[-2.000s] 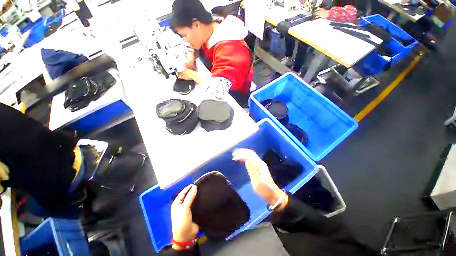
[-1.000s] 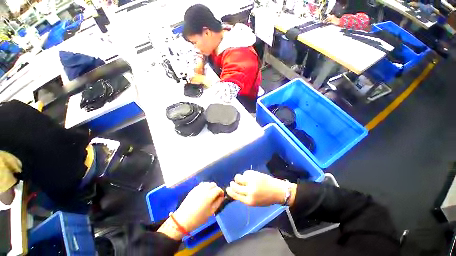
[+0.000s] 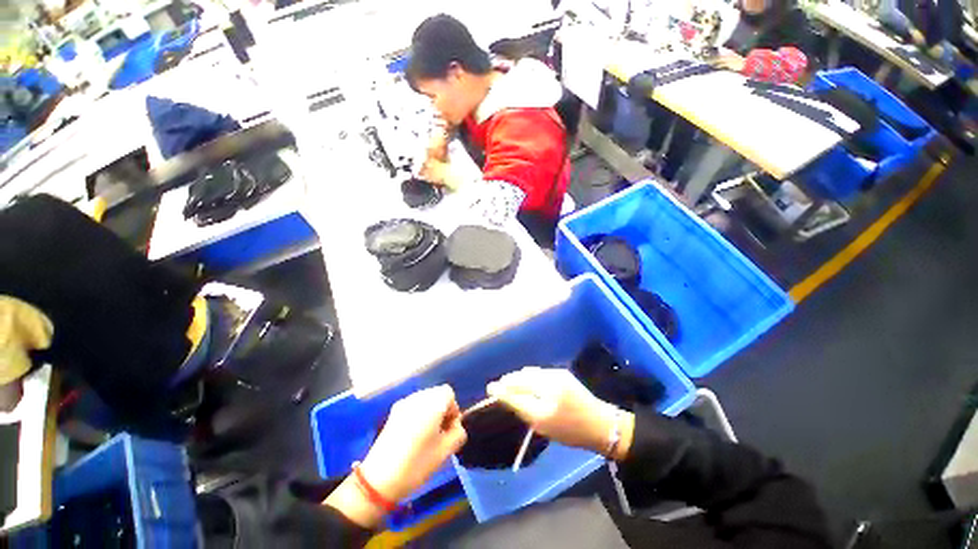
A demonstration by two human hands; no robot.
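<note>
A black sewn pouch hangs below my fingertips over the large blue tote. My left hand is closed at its left edge. My right hand is at its upper right, fingers pinched. A thin pale strip runs between the fingertips of both hands, and its loose end hangs down below my right hand. The fingers hide where the strip meets the pouch. More black pieces lie in the tote's right part.
Stacked black pouch bodies stand on the white table ahead. A person in red works at a sewing machine beyond. Another blue tote is at the right, a pale basket beside my right arm. A person in black is at left.
The pouch, first held broad side up in my left hand with my right hand open, now hangs between both hands. The pale strip now shows stretched between my fingertips. The view has shifted slightly.
</note>
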